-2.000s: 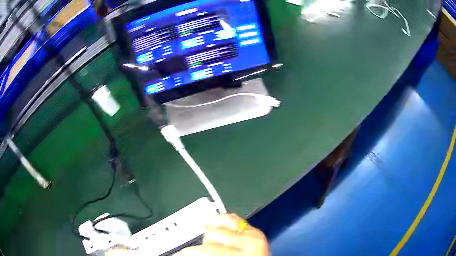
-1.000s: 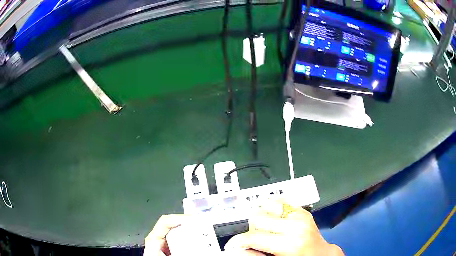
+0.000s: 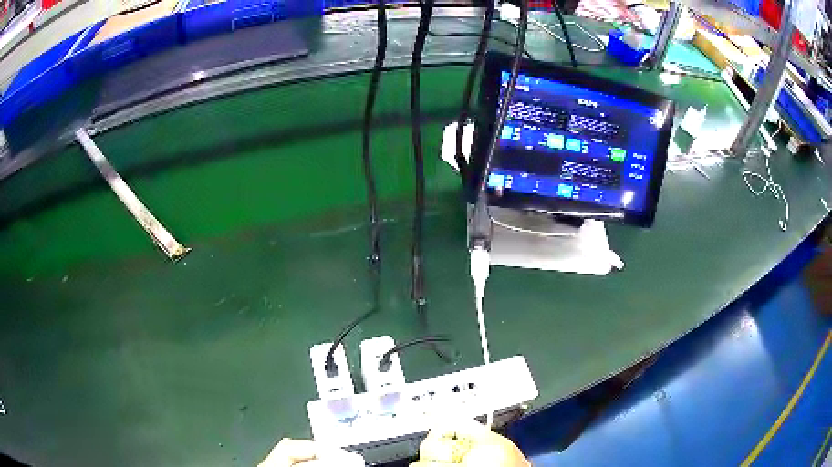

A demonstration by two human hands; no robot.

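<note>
A white power strip [image 3: 438, 398] lies near the front bench edge. Two white chargers [image 3: 330, 369] stand side by side in its left outlets, each with a thin black cable plugged in. A white cable [image 3: 482, 310] hangs from a black lead, crosses the strip and runs to my right hand [image 3: 474, 445]. My right hand is closed on it at the bottom edge; its end is hidden. My left hand [image 3: 296, 453], cut off by the bottom edge, holds a white block, likely a charger [image 3: 339, 459], mostly out of frame. A tester screen [image 3: 575, 146] stands behind on a white base [image 3: 547, 248].
Black cables [image 3: 418, 164] hang down over the middle of the bench. Another white block [image 3: 453, 146] is behind them. A pale metal strip [image 3: 132, 198] lies slantwise at left. A metal post [image 3: 764, 96] and loose white cord [image 3: 768, 187] are at right. Blue bins [image 3: 155, 46] line the rear.
The view has swung from the tester side to centre on the strip, then tilted up a little. Both hands now sit lower in the picture, and the white block in my left hand is mostly cut off.
</note>
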